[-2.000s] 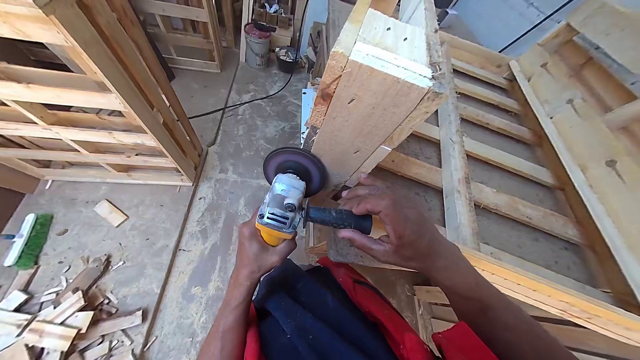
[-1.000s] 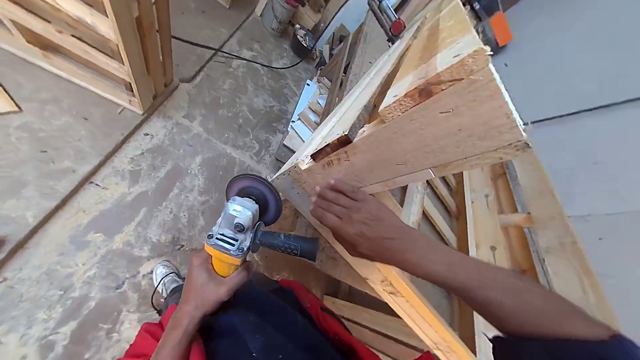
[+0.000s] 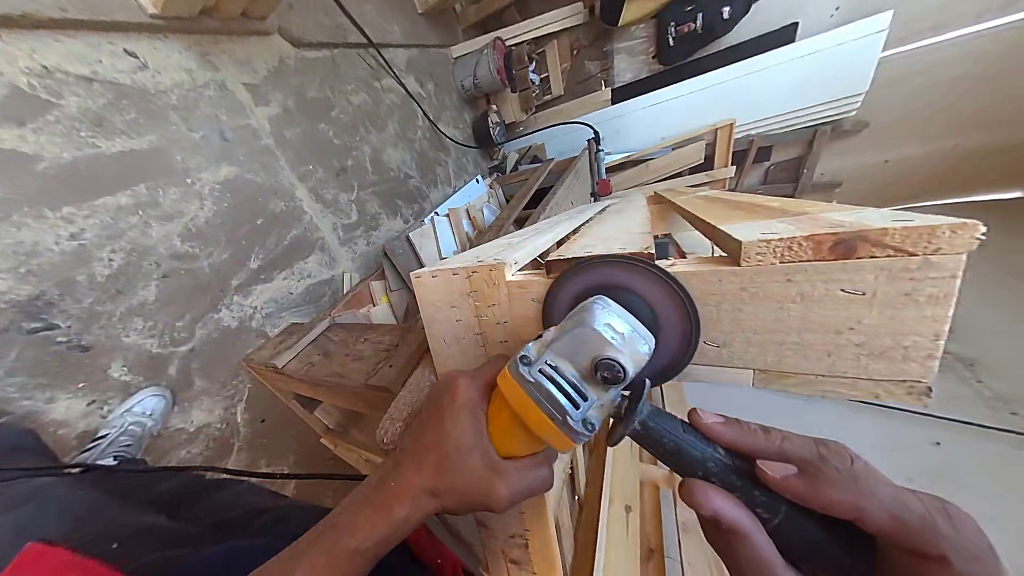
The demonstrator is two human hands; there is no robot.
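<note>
My left hand (image 3: 472, 440) is wrapped around the yellow body of an angle grinder (image 3: 588, 372), just behind its metal head. The fingers and thumb of my right hand (image 3: 848, 496) are closed around the black side handle (image 3: 712, 452). A dark abrasive disc (image 3: 672, 308) lies over the upper edge of a wooden frame's end board (image 3: 824, 320); whether they touch cannot be told. Staples show in the frame's corner block (image 3: 464, 316) left of the disc. An angled plank (image 3: 848, 232) rests along the board's top.
A wooden box (image 3: 344, 360) with offcuts stands left of the frame. Behind it are a red-tipped clamp (image 3: 602, 186), white boards (image 3: 760, 76), a bucket (image 3: 480, 70) and a black cable (image 3: 408, 92). Another cable (image 3: 240, 472) crosses near my shoe (image 3: 132, 424).
My right hand has left the wooden board and taken hold of the side handle. The grinder has moved from beside the frame to over its end board. The view has shifted.
</note>
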